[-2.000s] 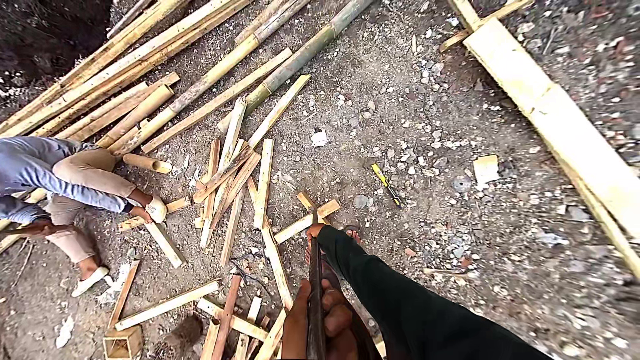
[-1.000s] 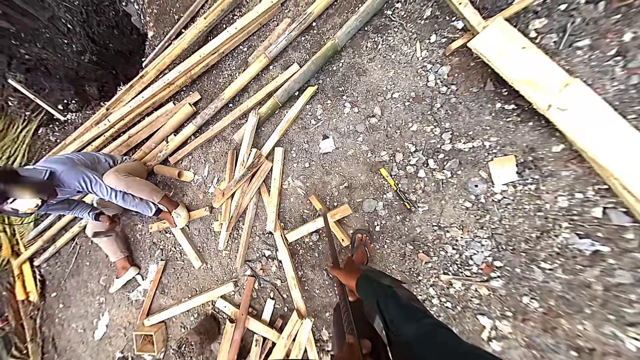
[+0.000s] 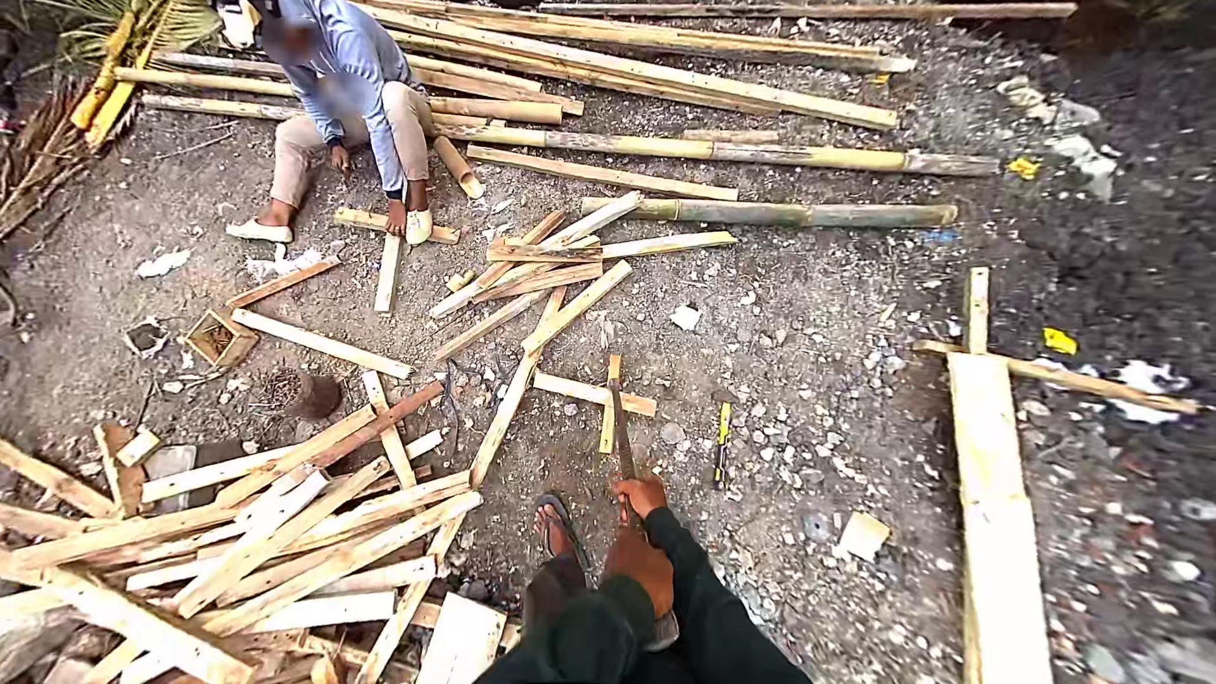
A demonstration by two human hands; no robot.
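In the head view, both of my hands are around a long, narrow dark tool (image 3: 622, 432), perhaps of metal; its exact kind is unclear. My right hand (image 3: 640, 496) grips it farther forward, and my left hand (image 3: 642, 568) grips it nearer my body. A dull metallic end shows just below my left hand. The tool's far end overlaps a short wood strip (image 3: 607, 432), which crosses another wood piece (image 3: 579, 389) on the ground. A yellow and black hand tool (image 3: 723, 445) lies to the right of my hands.
A co-worker (image 3: 356, 95) sits at upper left, one hand by a wood piece (image 3: 389, 274). Bamboo poles (image 3: 807, 216) and long timbers (image 3: 665, 81) lie behind. Scrap wood (image 3: 313, 532) is heaped at lower left. A wide plank (image 3: 997, 513) lies at right. My sandaled foot (image 3: 556, 532) is beside the tool.
The view has turned strongly, now showing more of the scrap heap. Both hands remain on the dark tool. The co-worker stays seated.
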